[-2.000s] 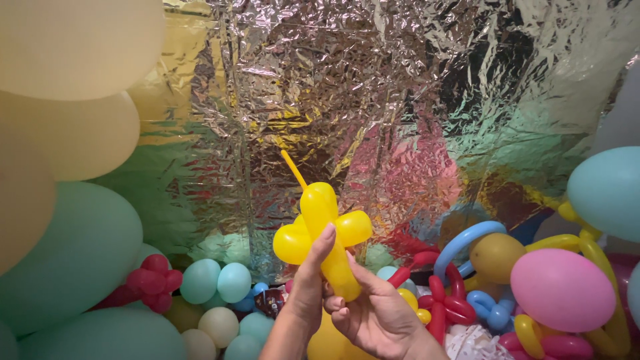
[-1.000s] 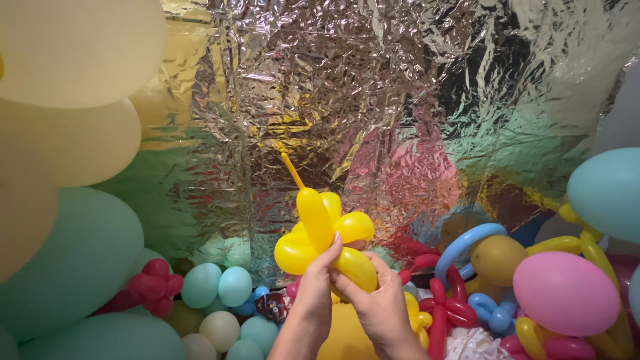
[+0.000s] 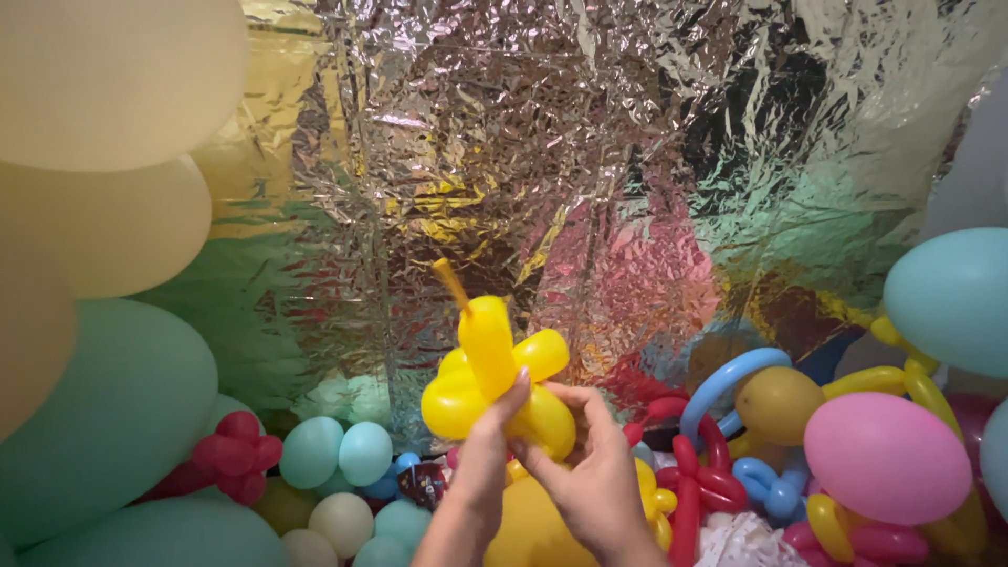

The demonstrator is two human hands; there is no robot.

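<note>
A yellow modelling balloon (image 3: 486, 346), twisted into several rounded lobes, is held up in front of me near the middle of the head view. Its thin uninflated tail points up and to the left. My left hand (image 3: 484, 465) grips it from below, thumb pressed at the base of the upright lobe. Around the lower right lobe curl the fingers of my right hand (image 3: 591, 465), with the thumb beneath it. The twists between the lobes are mostly hidden by my fingers.
Crinkled metallic foil (image 3: 488, 157) covers the wall behind. Large cream (image 3: 118, 79) and teal balloons (image 3: 110, 409) crowd the left side. At right are a pink balloon (image 3: 887, 458), a teal balloon (image 3: 953, 299) and red twisted balloons (image 3: 689, 488). A larger yellow balloon (image 3: 535, 524) lies below my hands.
The yellow balloon has turned in my hands, and more of its lobes show, fanned out around the upright one. My right hand has moved up around the lower right lobe.
</note>
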